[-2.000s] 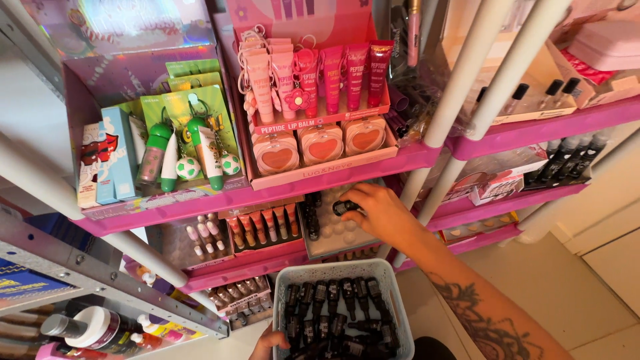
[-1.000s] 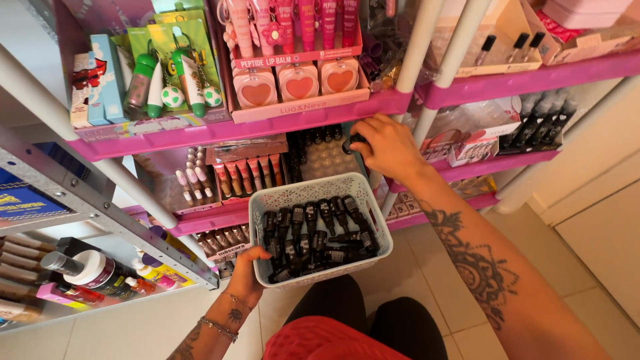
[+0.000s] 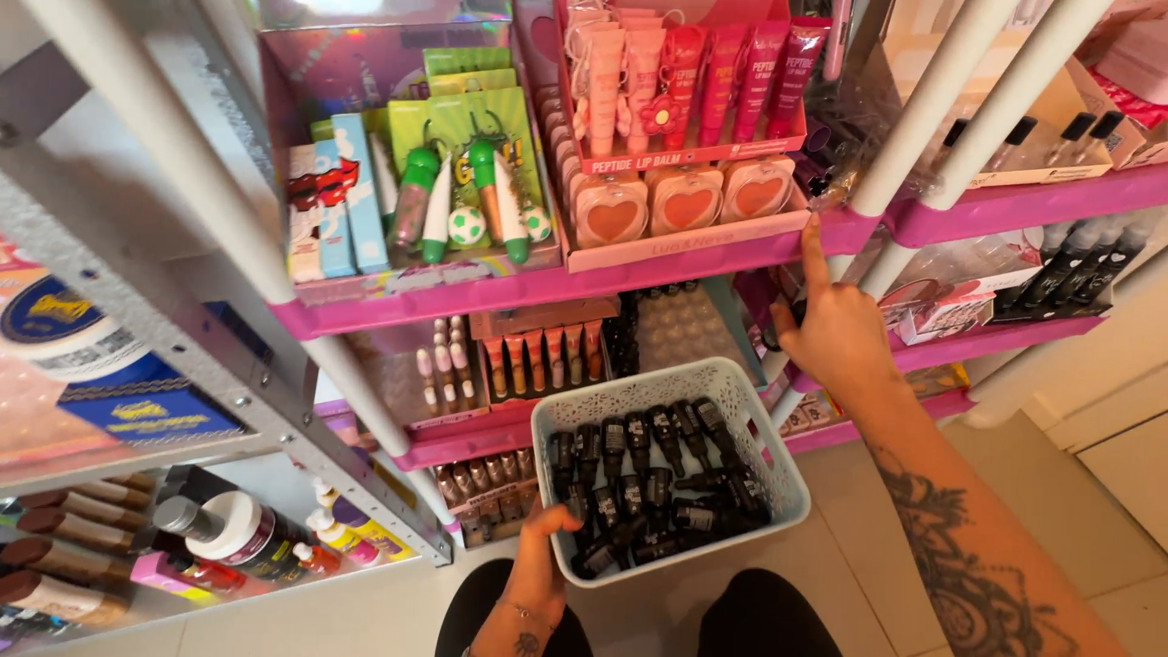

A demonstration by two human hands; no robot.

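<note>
My left hand [image 3: 540, 570] grips the near left rim of a pale blue plastic basket [image 3: 671, 381], its thumb over the edge. Many small black bottles [image 3: 639, 443] with black caps lie in the basket. My right hand [image 3: 835, 333] is at the right end of the pink shelf, its index finger pointing up at the shelf's front edge near the heart compacts [image 3: 759, 187]. A small dark bottle [image 3: 792, 315] is held between its thumb and curled fingers, partly hidden. Behind the basket, a tray [image 3: 689, 328] on the lower shelf has round clear slots, with black bottles at its left.
Lip balm tubes [image 3: 698, 87] and green novelty glosses [image 3: 484, 187] stand on the upper shelf [image 3: 411, 306]. Lip gloss tubes [image 3: 547, 360] are left of the tray. A metal rack [image 3: 338, 433] with bottles stands at left; white shelf posts [image 3: 931, 100] rise near my right arm.
My right hand has come away from the slotted tray to the right end of the upper shelf, its index finger now extended. The basket stays in my left hand.
</note>
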